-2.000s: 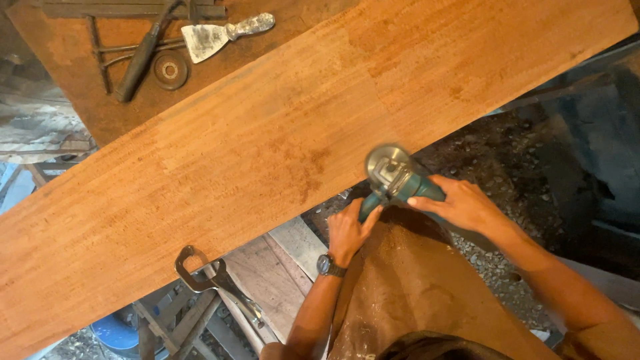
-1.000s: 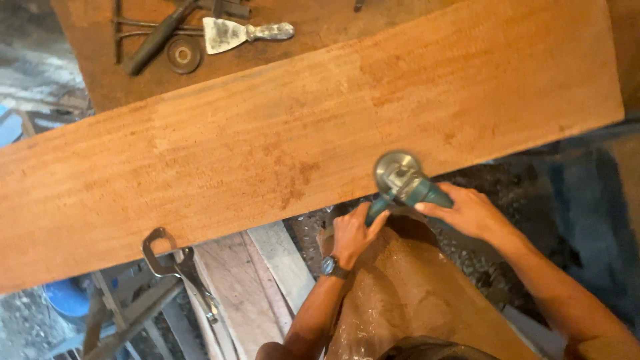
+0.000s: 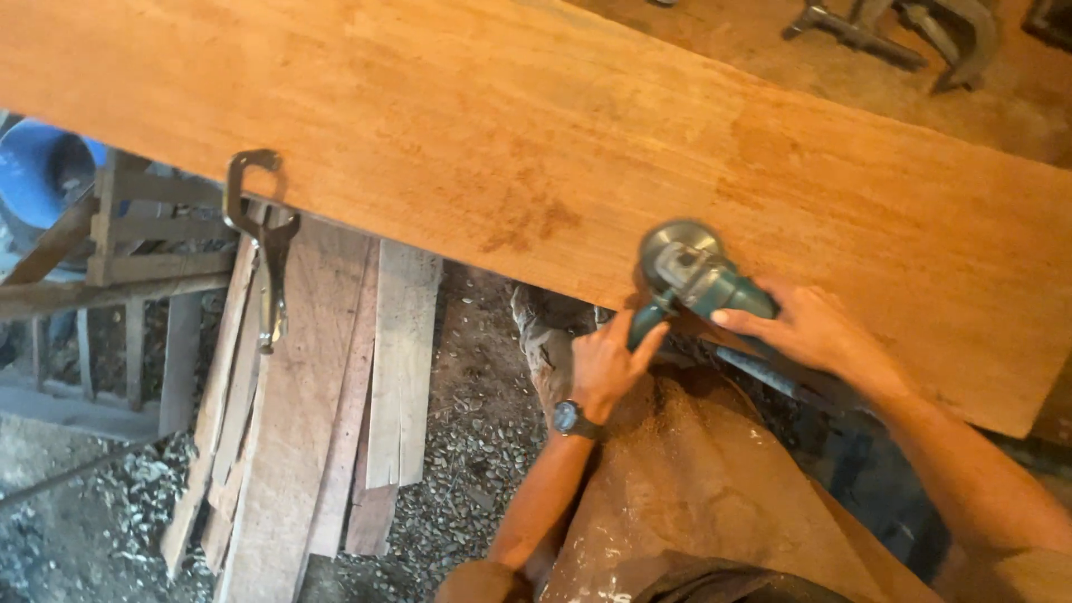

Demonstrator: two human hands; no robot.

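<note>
A green angle grinder with a round disc rests over the near edge of a long wooden board. My left hand, with a watch at its wrist, is closed around the grinder's side handle. Around the tool's body, at its rear, is my right hand. The disc lies at the board's surface; its rim looks blurred. Darker reddish patches mark the wood left of the disc. A metal locking C-clamp grips the board's near edge at the left.
Loose planks lie below the board, left of my legs. A wooden frame and a blue bucket stand at the left. More clamps lie on the bench top beyond the board.
The view has turned, so the board now slopes down to the right and the putty knife is out of frame. Both hands still hold the grinder near the board's near edge.
</note>
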